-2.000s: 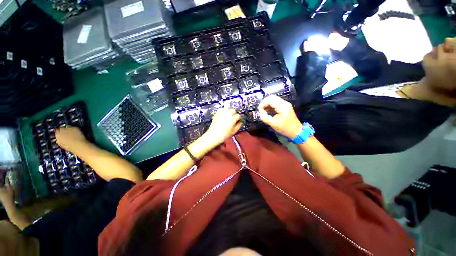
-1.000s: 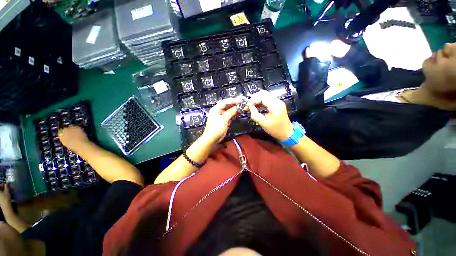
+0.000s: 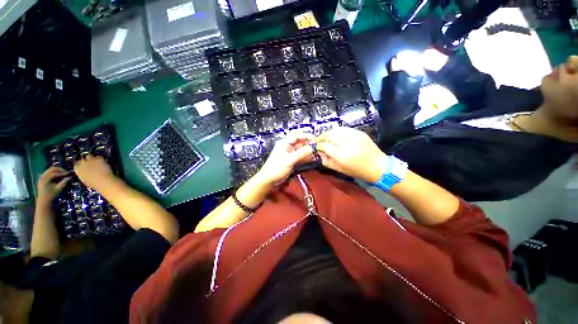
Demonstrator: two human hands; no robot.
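A small dark module (image 3: pixel 314 150) is pinched between my two hands over the near edge of the black component tray (image 3: pixel 279 77). My left hand (image 3: pixel 285 155) has a dark bead bracelet at the wrist, and its fingertips touch the module from the left. My right hand (image 3: pixel 352 150), with a blue band at the wrist, holds the module from the right. The fingers hide most of it. Tray pockets hold modules with pale squares; several pockets at the right look dark.
A fine-pitch tray (image 3: pixel 168 157) and a clear tray (image 3: pixel 198 112) lie left of the component tray. Grey lidded trays (image 3: pixel 184 30) stand behind. Stacked black trays (image 3: pixel 39 76) are far left. A neighbour's hands (image 3: pixel 92 171) work at left; another person (image 3: pixel 488 158) sits close at right.
My hands have come together around the module and moved slightly down toward my body. My right hand has turned more sideways. The left neighbour's second hand has come over their tray.
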